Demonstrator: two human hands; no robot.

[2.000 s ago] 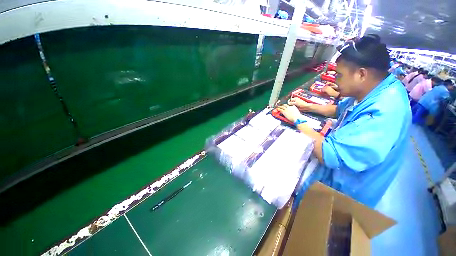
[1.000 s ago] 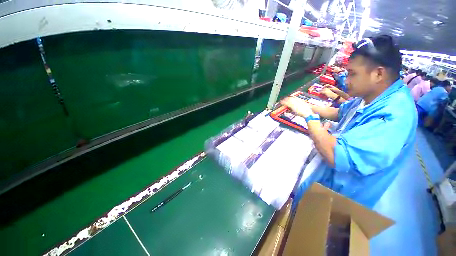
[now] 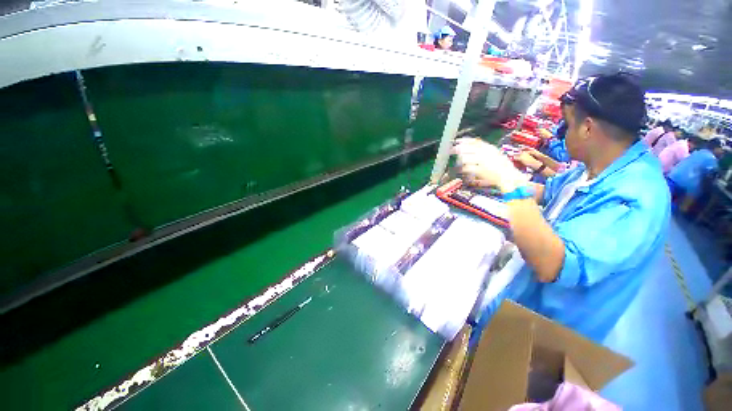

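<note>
Neither of my hands is in view. A pink sleeve or cloth edge [image 3: 566, 399] shows at the bottom right. A thin black pen-like tool with a pale tip [image 3: 279, 319] lies on the dark-green bench [image 3: 337, 353] in front of me. A small pale piece [image 3: 323, 288] lies near its tip. Stacked clear plastic trays [image 3: 451, 269] with white rectangular parts stand on the bench to the right. Behind them is a red-orange frame [image 3: 481, 210] with a unit in it.
A person in a blue smock [image 3: 614, 233] sits beyond the trays, one hand raised over the red frame. An open cardboard carton [image 3: 506, 353] stands beside the bench. A green conveyor belt [image 3: 241, 269] runs along the chipped edge strip. A white post [image 3: 459, 100] rises behind the trays.
The neighbour's hand has lifted off the red frame and their head has turned away. A pink sleeve or cloth has appeared over the carton at the bottom. The view has shifted slightly.
</note>
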